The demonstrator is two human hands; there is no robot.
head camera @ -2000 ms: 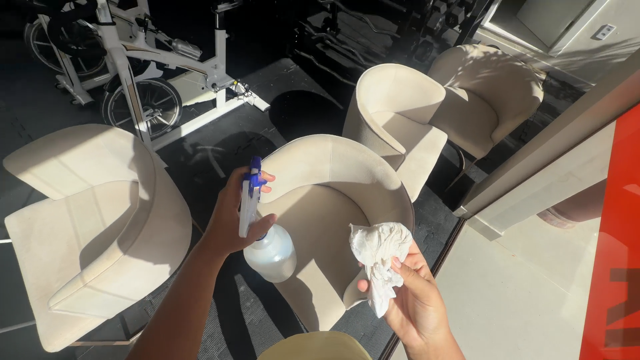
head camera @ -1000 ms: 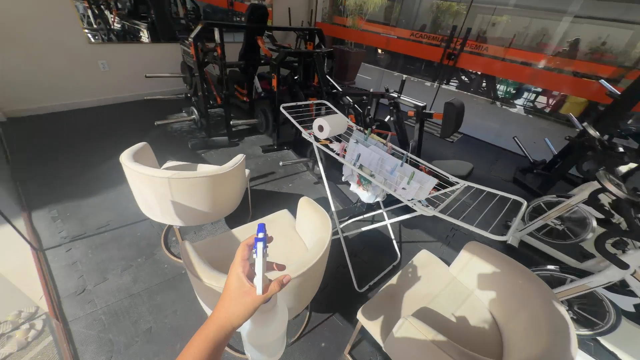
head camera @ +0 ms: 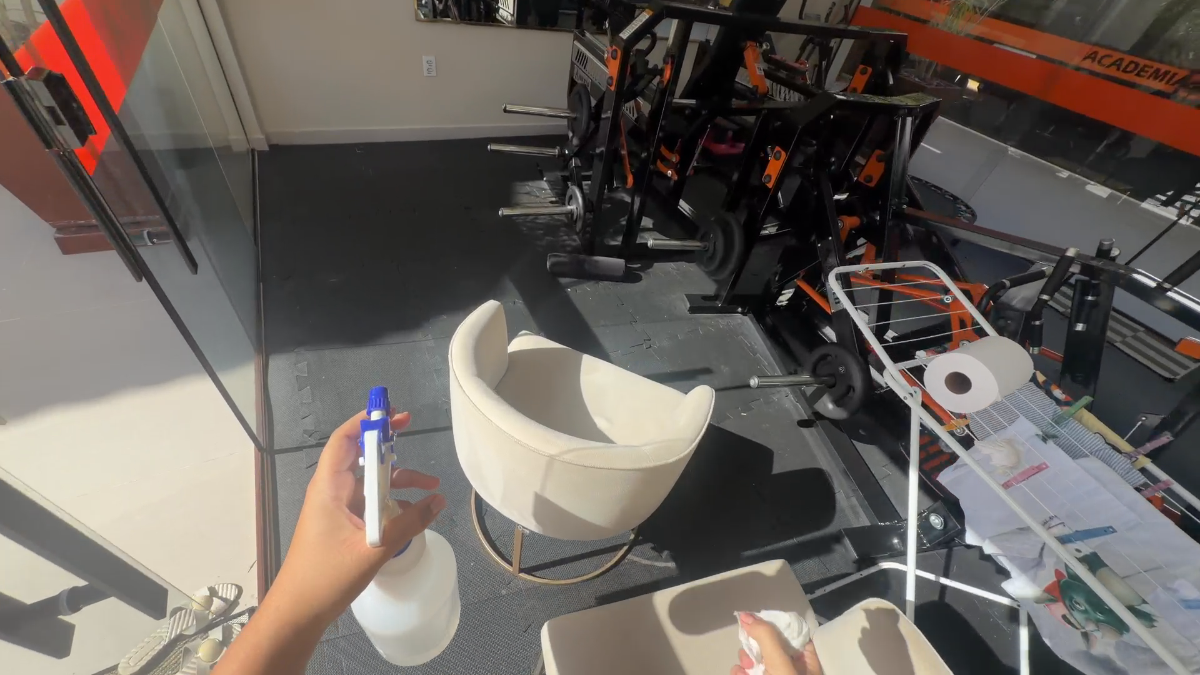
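My left hand (head camera: 352,506) grips a spray bottle (head camera: 408,600) by its neck, the blue and white trigger head upright and the translucent white body hanging below. At the bottom edge my right hand (head camera: 771,652), partly cut off, holds a crumpled white cloth or paper (head camera: 786,630) over a cream upholstered chair (head camera: 656,619). Another cream tub chair (head camera: 572,469) with a round metal base stands just right of my left hand, not touched by it.
A white folding drying rack (head camera: 914,525) at the right bears a paper roll (head camera: 975,375) and clothes (head camera: 1078,525). Black and orange weight machines (head camera: 769,159) stand behind, with bars jutting out. A glass door (head camera: 187,187) is at the left; sandals (head camera: 183,633) lie at the lower left.
The view has swung from the exercise bikes and chairs to the weight machines. My right hand, out of view one second ago, shows again with the white wad. The left hand still holds the bottle.
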